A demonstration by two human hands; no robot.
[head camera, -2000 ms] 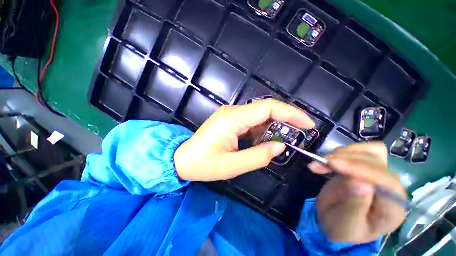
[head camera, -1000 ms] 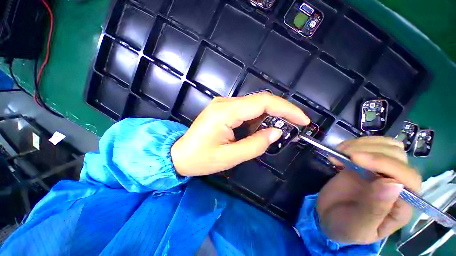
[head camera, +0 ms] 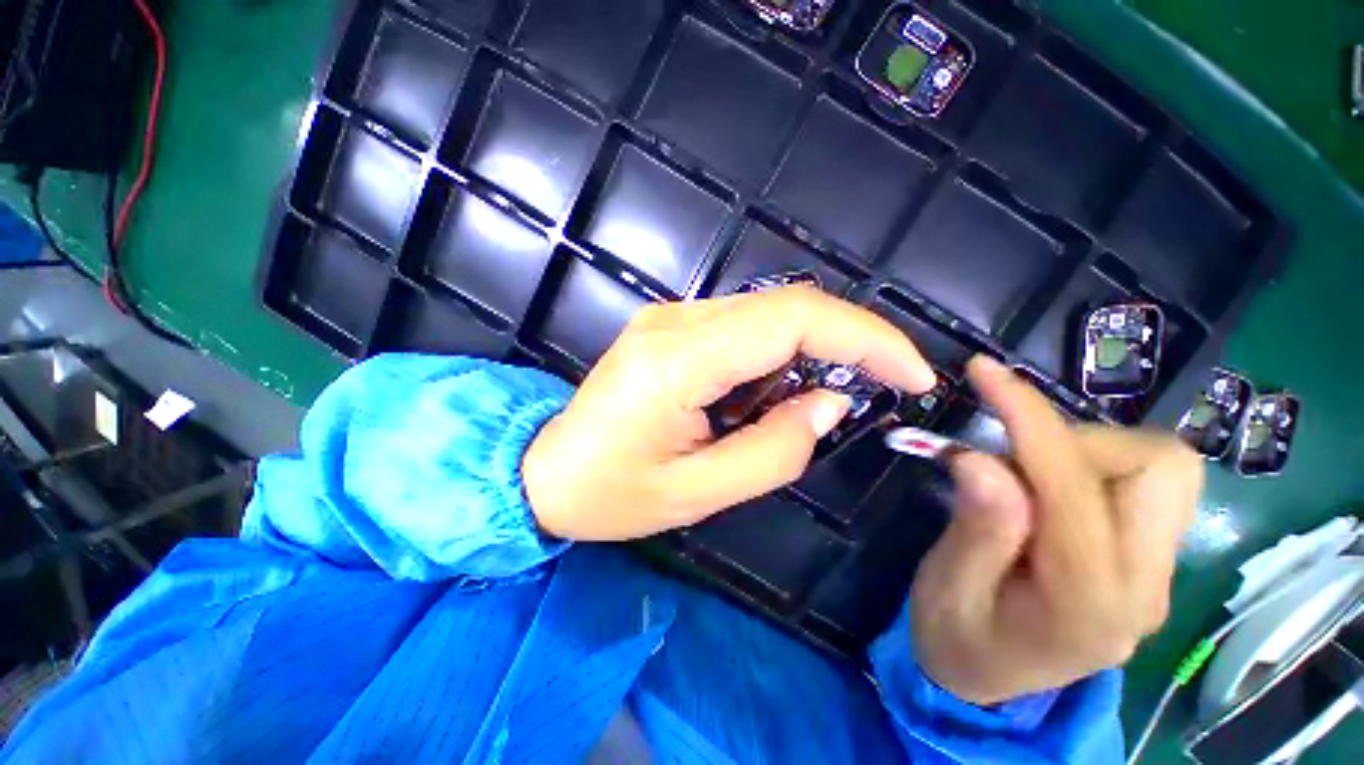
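Note:
My left hand (head camera: 703, 404) holds a small black watch housing (head camera: 856, 392) between thumb and fingers above the black compartment tray (head camera: 838, 165). Its inside shows silver bits, partly hidden by my thumb. My right hand (head camera: 1055, 538) is just right of it, blurred, index finger raised. A pale, rounded end with a red mark (head camera: 920, 443) sticks out by its thumb, seemingly the blunt end of the tweezers; the rest is hidden. Whether it touches the housing cannot be told.
Other housings lie in tray pockets at the top (head camera: 914, 63) and right (head camera: 1119, 353). A pair (head camera: 1266, 435) lies on the green bench. A white device (head camera: 1272, 650) with a green-tipped cable is lower right. A black block (head camera: 68, 90) with red and black wires is upper left.
The long silver tweezers, pointed at the housing before, no longer show at full length; a pale blunt end shows instead. My right hand has turned, with its index finger raised. My left hand barely moved.

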